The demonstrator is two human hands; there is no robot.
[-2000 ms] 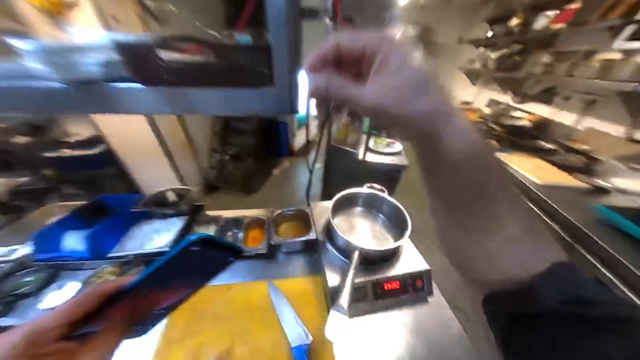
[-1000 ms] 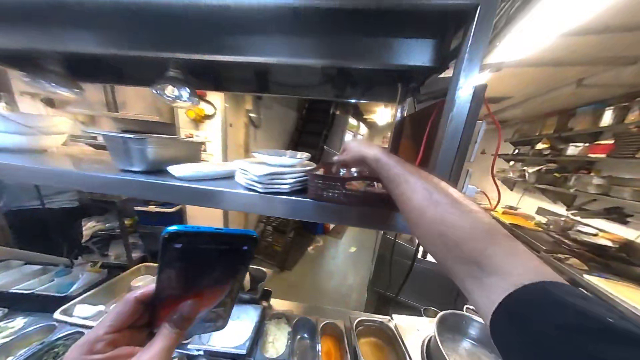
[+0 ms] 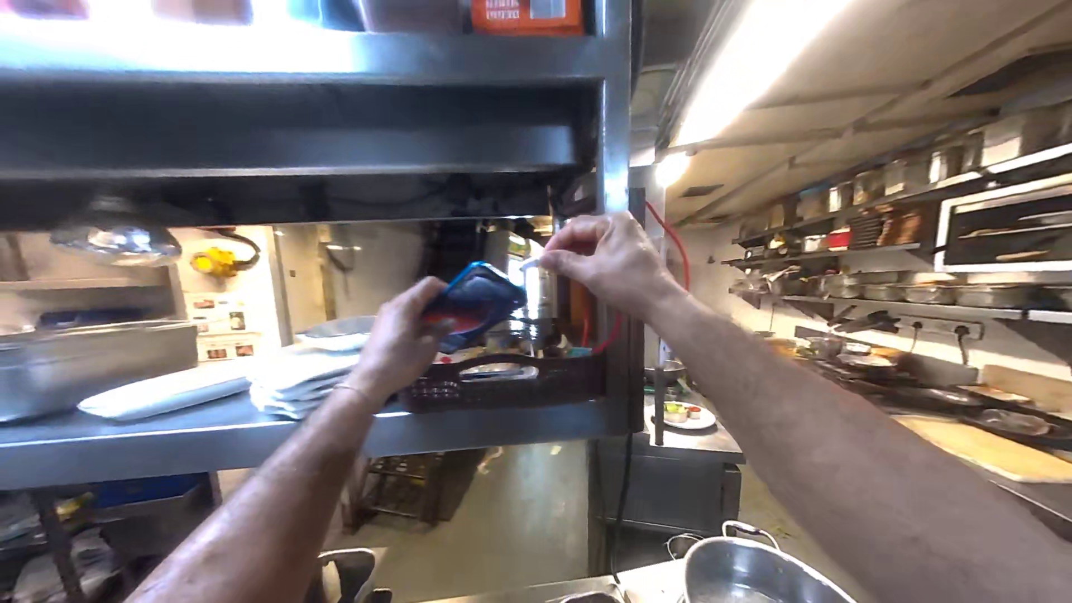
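Note:
My left hand point(image 3: 402, 335) grips a smartphone in a blue-edged case point(image 3: 476, 306), held up at shelf height with its glossy dark side showing. Close to the right end of the phone, my right hand point(image 3: 607, 260) pinches a small white object point(image 3: 531, 262) between thumb and fingers; it may be a cable plug, but blur hides its detail. Just below both hands, a dark plastic basket point(image 3: 553, 381) stands on the steel shelf point(image 3: 502, 423). Stacked white plates point(image 3: 301, 377) lie left of the basket, partly behind my left hand.
A steel pan point(image 3: 92, 364) and a heat lamp point(image 3: 115, 239) are at the left. The shelf post point(image 3: 615, 126) rises beside my right hand, with a red cable point(image 3: 670, 226) behind. A metal pot point(image 3: 754, 574) sits below my right forearm. Racks of pans line the right wall.
My left hand has raised the phone from below the shelf to above the basket and tilted it. My right hand has come up from the basket with the small white object between its fingers.

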